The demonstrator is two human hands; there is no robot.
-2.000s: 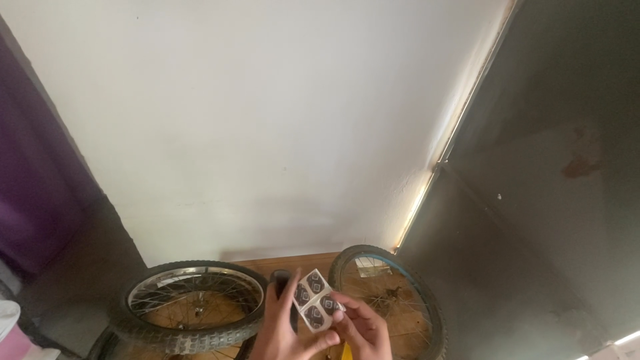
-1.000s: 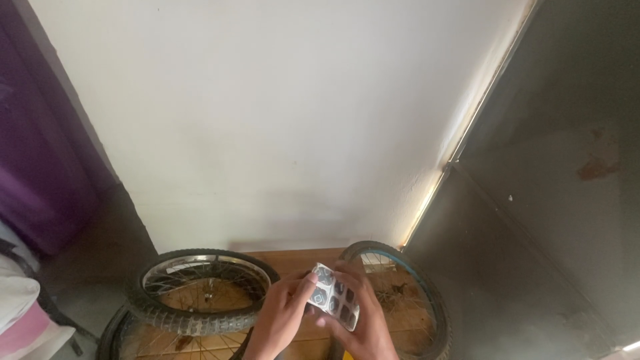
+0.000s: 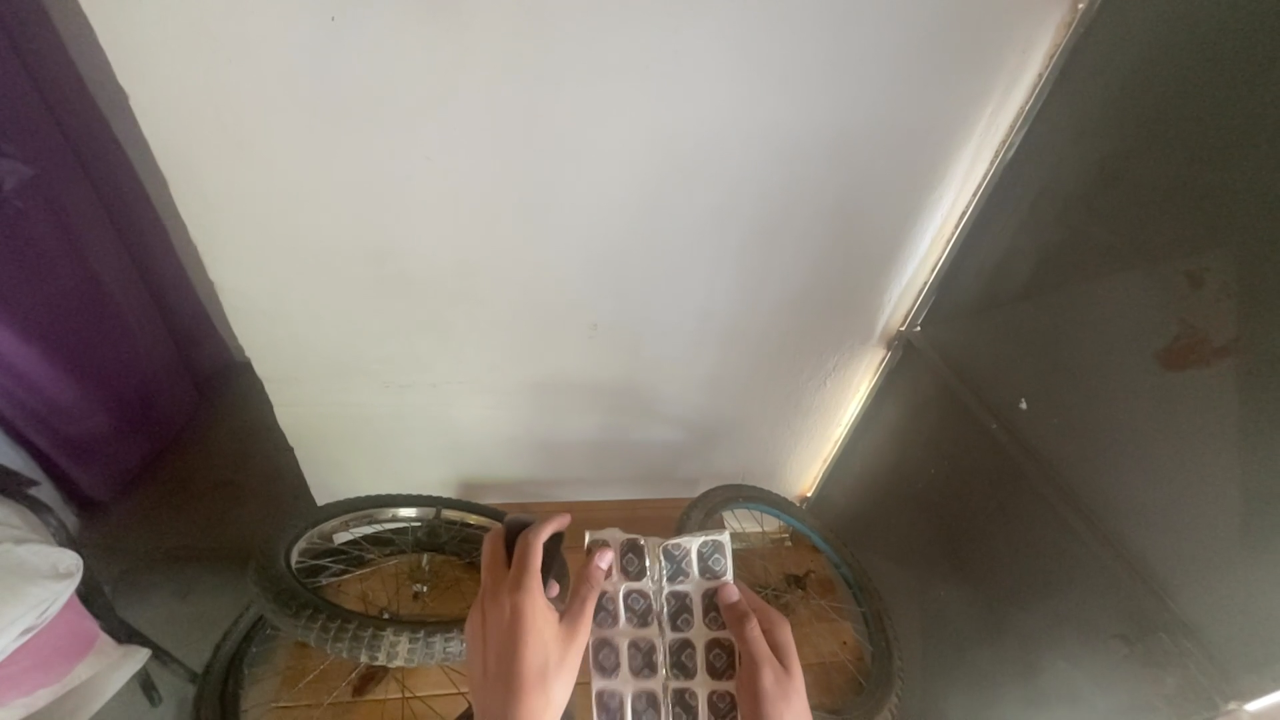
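Note:
A sheet of dark rounded-square patches in clear packaging (image 3: 660,630) spans the space between my two hands at the bottom centre. My left hand (image 3: 530,620) has its thumb on the sheet's upper left part, with its other fingers raised around a dark object (image 3: 535,550) whose kind I cannot tell. My right hand (image 3: 765,650) grips the sheet's right edge between thumb and fingers. The lower end of the sheet runs out of view.
A bicycle wheel with a knobby tyre (image 3: 390,645) lies at lower left, over another tyre (image 3: 225,660). A wheel with a blue rim (image 3: 870,620) is at right. Behind stands a white wall (image 3: 600,250); a purple curtain (image 3: 90,280) hangs left, a dark panel (image 3: 1100,450) stands right.
The patch sheet, folded small and tilted between my hands before, is now spread out long and upright in view. My hands have moved apart, to either side of it.

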